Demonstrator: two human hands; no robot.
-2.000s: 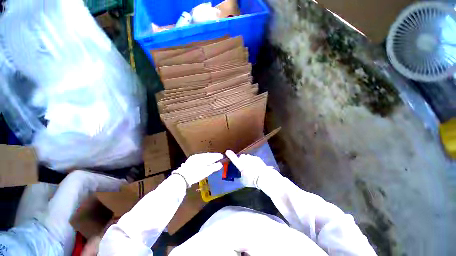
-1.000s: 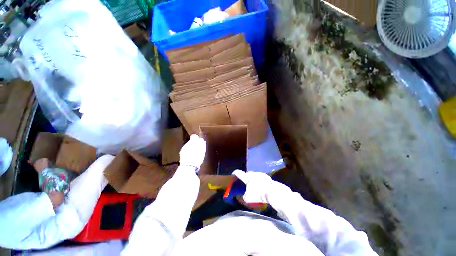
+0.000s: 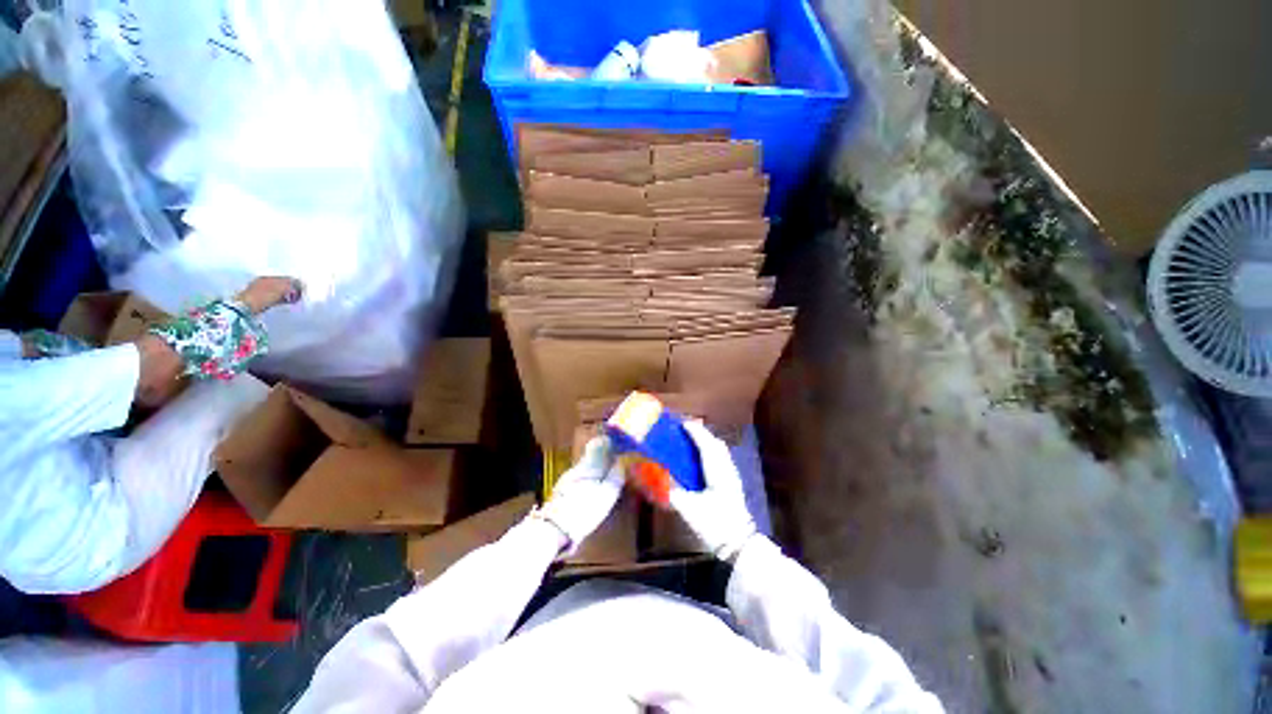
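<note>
My right hand [image 3: 716, 491], in a white glove, holds the blue and orange-red tape gun [image 3: 665, 444] over a small brown carton [image 3: 614, 537]. A yellow-orange tape roll [image 3: 635, 416] shows on the gun. My left hand [image 3: 586, 491], also gloved, grips the left side of the carton, close to the gun. The carton lies low in front of me, partly hidden by my hands and the gun. The leaning stack of flat cartons [image 3: 600, 370] stands directly behind it.
A blue tote [image 3: 670, 105] with scraps stands behind the stack. A large plastic bag [image 3: 321, 223], an open carton [image 3: 370, 481] and a coworker's arm [image 3: 84, 398] over a red stool [image 3: 140, 600] are left. A stained concrete ledge [image 3: 963, 488] and a fan [image 3: 1228, 286] are right.
The open carton has been turned and its opening no longer faces up to me. The tape gun has moved up and over it. The coworker's hand has moved up toward the plastic bag.
</note>
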